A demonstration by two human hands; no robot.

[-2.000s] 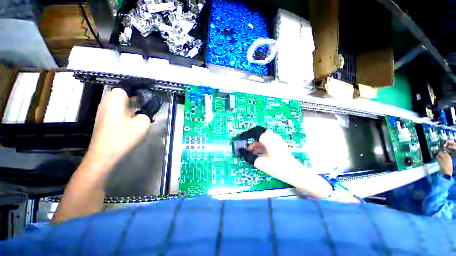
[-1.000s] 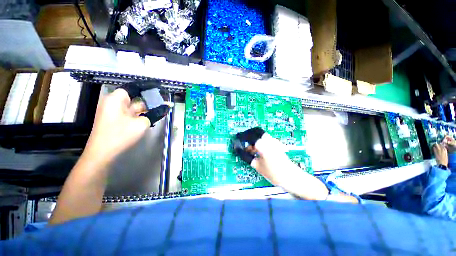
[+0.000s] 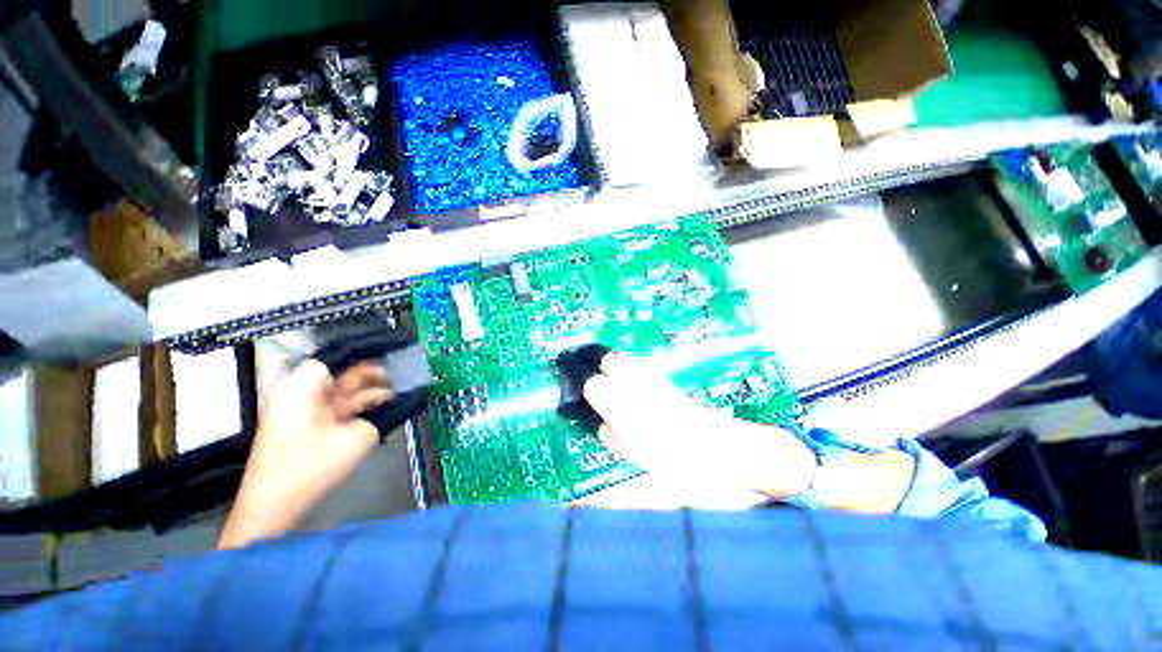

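Note:
A large green circuit board [image 3: 510,318] lies tilted in the view, with tiny blue parts [image 3: 440,299] and a white block component [image 3: 469,312] upright near its far left corner. My left hand [image 3: 319,414], with black finger cots, is at the board's left edge and holds a small grey block [image 3: 405,367] between its fingers. My right hand [image 3: 624,401] is over the middle of the board, its black-covered fingertips down at the surface. The fingers hide what is under them, so I cannot tell if they hold a part.
Beyond the conveyor rail [image 3: 841,191] are a bin of silver metal parts [image 3: 300,153], blue parts [image 3: 465,115] with a clear ring [image 3: 543,133], white packed parts [image 3: 637,96] and an open carton [image 3: 898,51]. Another board [image 3: 1077,204] is at right. A blue sleeve [image 3: 1134,344] shows at the right edge.
The whole view has turned and shifted, so the board and bins now look tilted and further left. My left hand still holds the grey block near the board's left edge. My right hand remains mid-board.

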